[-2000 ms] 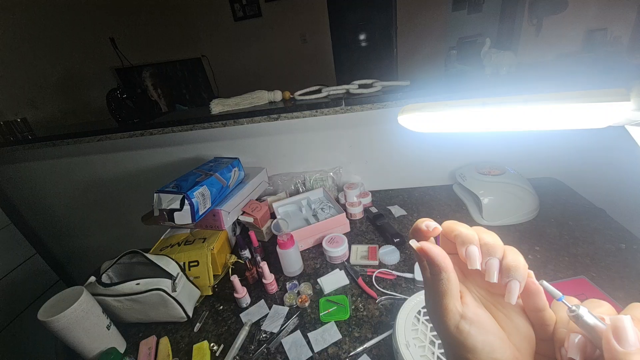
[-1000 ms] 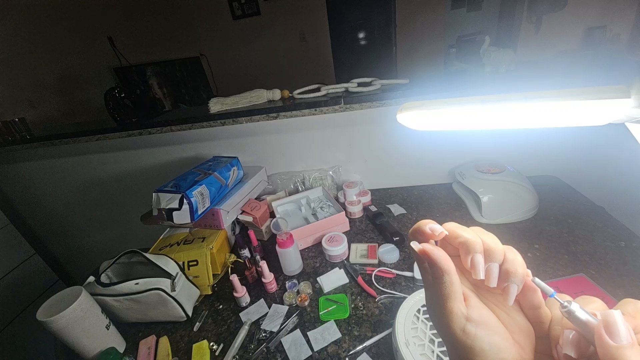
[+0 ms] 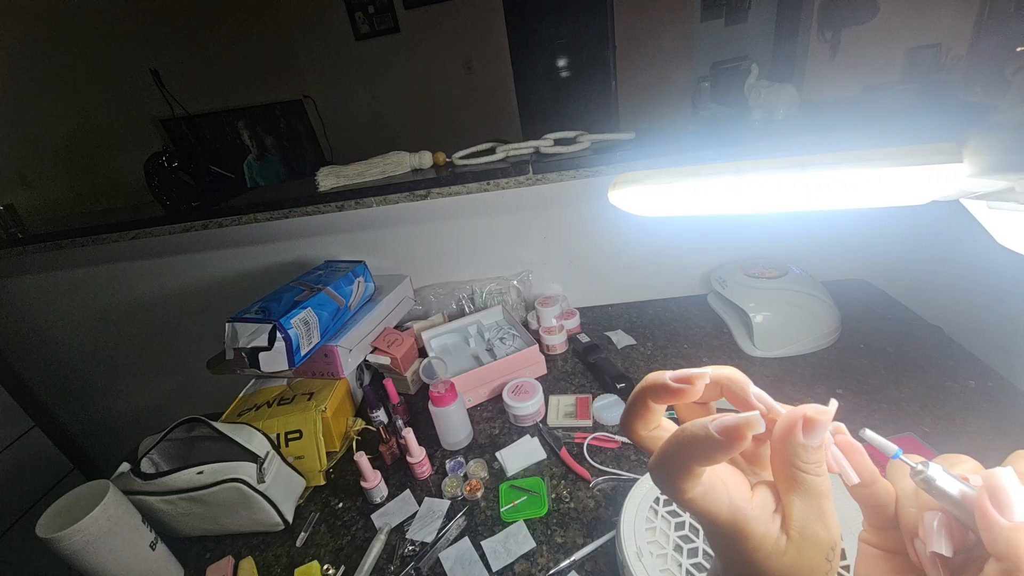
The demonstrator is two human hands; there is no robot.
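Observation:
My left hand (image 3: 744, 472) is raised at the lower right, above a white round device with a honeycomb grille (image 3: 668, 532). Its fingers are curled and apart, with long pale nails, and nothing shows in its grasp. At the right edge my right hand (image 3: 960, 512) holds a silver nail drill handpiece (image 3: 942, 488). A tapered light bit (image 3: 880, 442) with a blue band points up and left, close to the left hand's fingers. Whether the bit touches a nail cannot be told. The right hand is cut off by the frame's edge.
A bright lamp (image 3: 792, 192) hangs above the hands, with a white nail lamp (image 3: 772, 308) behind. Left stand a pump bottle (image 3: 450, 420), polish bottles (image 3: 370, 480), a green case (image 3: 523, 498), red-handled nippers (image 3: 572, 460) and a white pouch (image 3: 216, 480).
My left hand has turned, and its thumb and fingers now stand in a different pose. The drill handpiece stays in my right hand.

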